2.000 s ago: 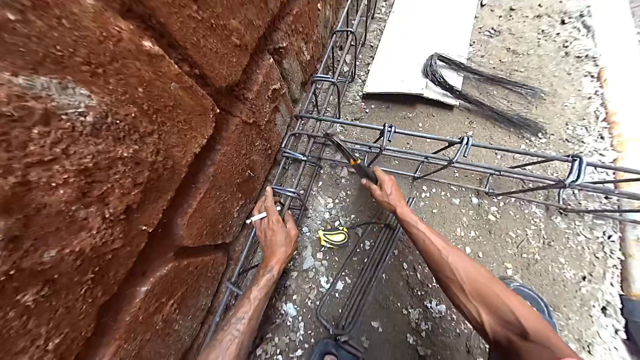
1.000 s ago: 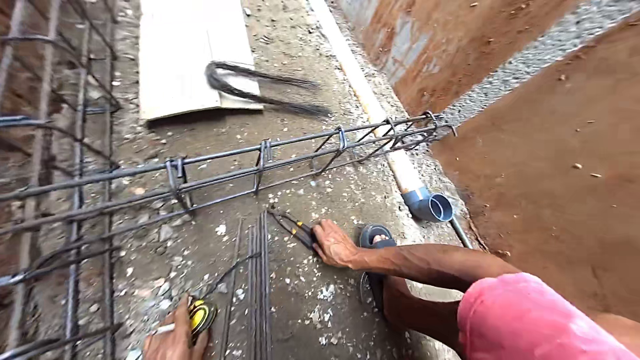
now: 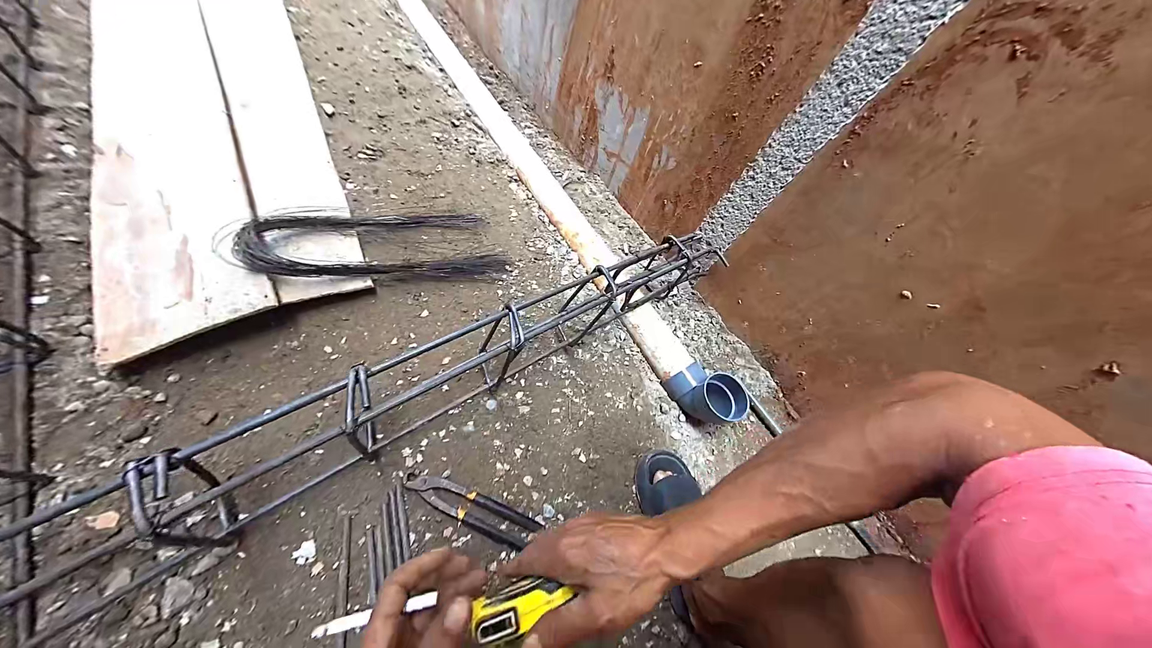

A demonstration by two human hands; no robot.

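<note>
At the bottom, my left hand [image 3: 425,601] pinches a white stick [image 3: 369,617], perhaps chalk or a cigarette, with its fingertips beside a yellow and black tape measure [image 3: 522,612]. My right hand [image 3: 603,571] grips the tape measure from the other side. Black-handled pincers [image 3: 481,513] with orange marks lie just beyond, their handle ends close to my right hand. Several loose steel rods [image 3: 387,540] are on the ground left of the pincers. Ahead, a rebar cage [image 3: 432,385] with stirrups runs diagonally across. Both palms are mostly hidden.
Bent black tie wire [image 3: 360,265] rests partly on a pale board [image 3: 180,297]. A white pipe [image 3: 540,180] ends in a blue-grey elbow [image 3: 715,396] near my sandal [image 3: 664,486]. Brown walls [image 3: 945,234] rise at the right; another rebar cage [image 3: 20,270] stands at the left edge.
My right hand has moved off the pincers, which it held earlier, and onto the tape measure. The tape measure was on the ground two seconds ago. The view has swung right.
</note>
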